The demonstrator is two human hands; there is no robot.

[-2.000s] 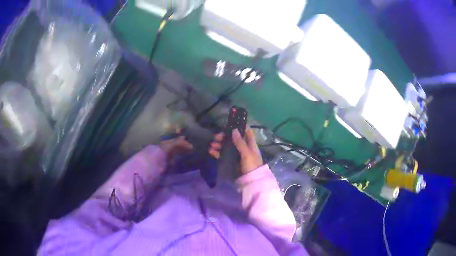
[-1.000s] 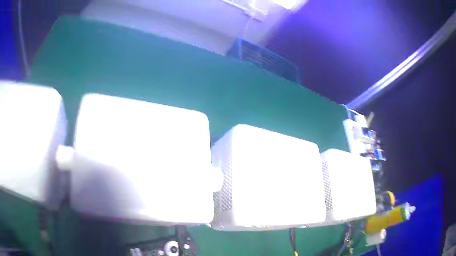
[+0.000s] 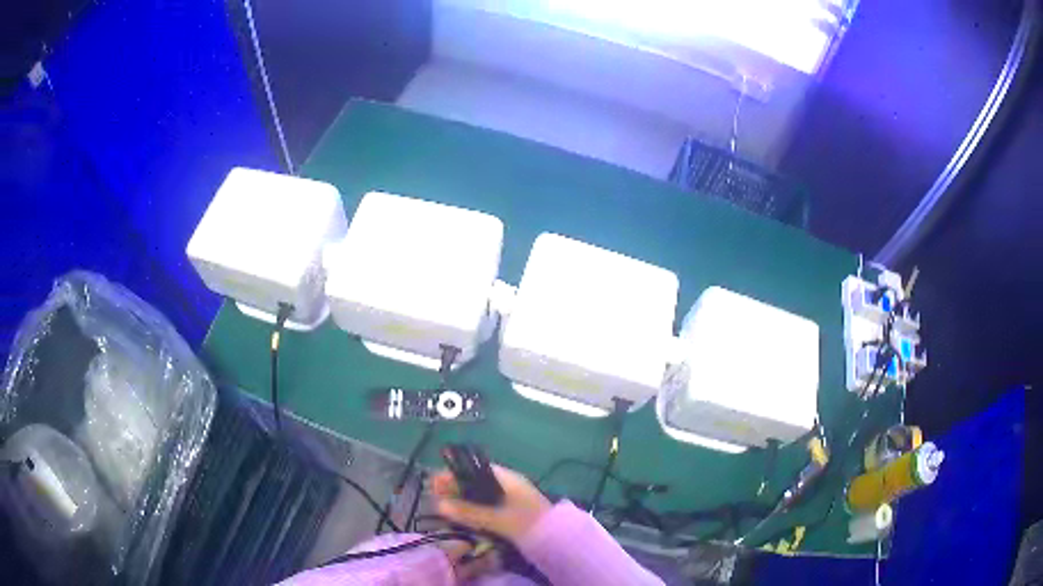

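Four white box-shaped units, possibly projectors point(image 3: 589, 321), stand in a row on the green table point(image 3: 538, 172). Black leads run from their near sides. A remote control with ring point(image 3: 440, 404) lies on the table before the second unit from the left. My right hand point(image 3: 503, 504) holds a plain black remote control point(image 3: 472, 472) near the table's front edge. My left hand point(image 3: 471, 559) is low, close below my right, partly hidden by the sleeve and dark leads; what its fingers hold is unclear.
A power strip point(image 3: 872, 332) with plugs is at the right corner. A yellow cylinder point(image 3: 886, 483) and small roll point(image 3: 883, 519) lie at the right edge. Tangled cables point(image 3: 641, 501) lie along the near edge. A plastic-lined crate point(image 3: 126, 401) is at lower left, a mesh basket point(image 3: 732, 183) beyond the table.
The view tilted up, then partly back down, now showing all four units. Both hands left view and are back at the lower edge, the remote still in my right hand. My left hand is closer to my right.
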